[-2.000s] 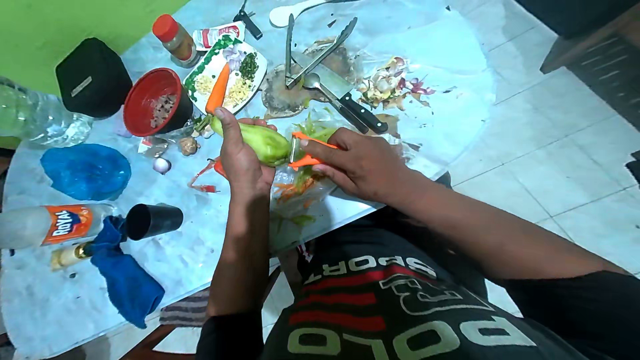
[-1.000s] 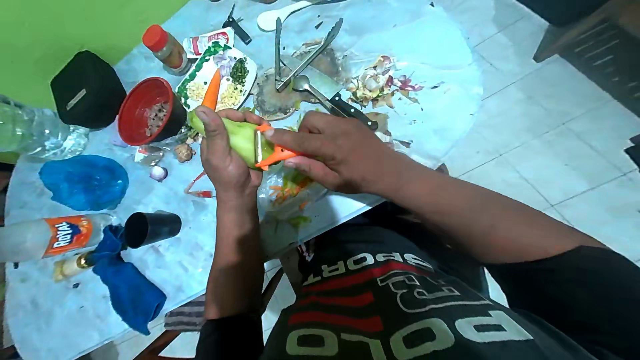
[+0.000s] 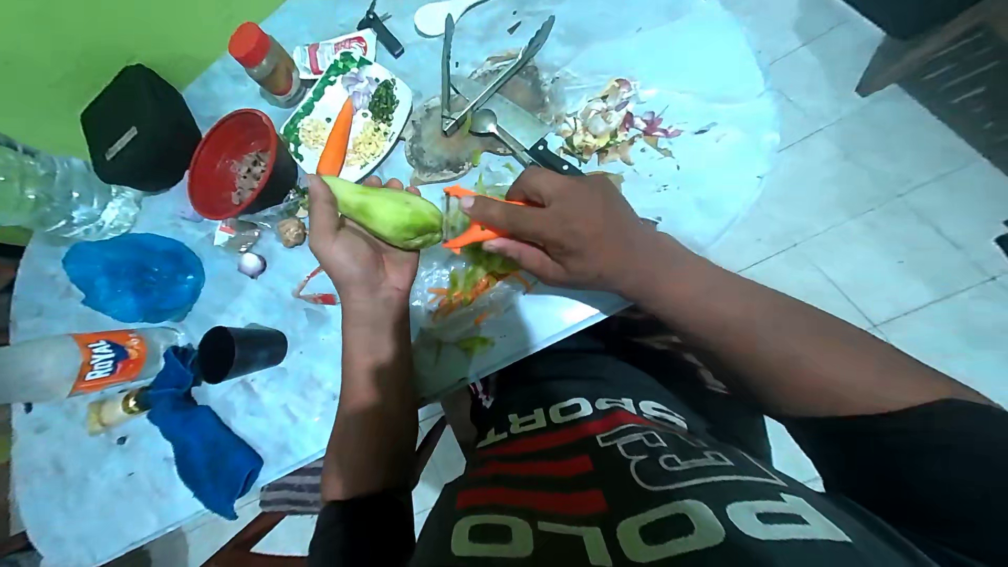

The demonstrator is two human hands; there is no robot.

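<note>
My left hand (image 3: pixel 366 252) cradles a pale green peeled vegetable (image 3: pixel 386 213), palm up, its thumb along the narrow end. The orange Y-shaped peeler (image 3: pixel 476 232) is in my right hand (image 3: pixel 563 224), its blade at the vegetable's rounded end. Below them on the table, orange and green peelings (image 3: pixel 472 291) lie on clear plastic. A peeled carrot (image 3: pixel 336 140) rests across a white plate (image 3: pixel 402 98) that bears chopped garlic, onion and greens, just beyond my left hand.
Metal tongs (image 3: pixel 492 79), a spoon (image 3: pixel 486 124) and a black-handled knife (image 3: pixel 551 157) lie beyond my right hand, near onion skins (image 3: pixel 602 126). Leftward are a red bowl (image 3: pixel 209 169), a blue plastic bag (image 3: pixel 134 276), a black cup (image 3: pixel 240 354), a soda bottle (image 3: pixel 47 366) and a blue cloth (image 3: pixel 205 449).
Between one second ago and now, the peeler has moved from across the vegetable's side to its rounded end. The vegetable is still in my left hand.
</note>
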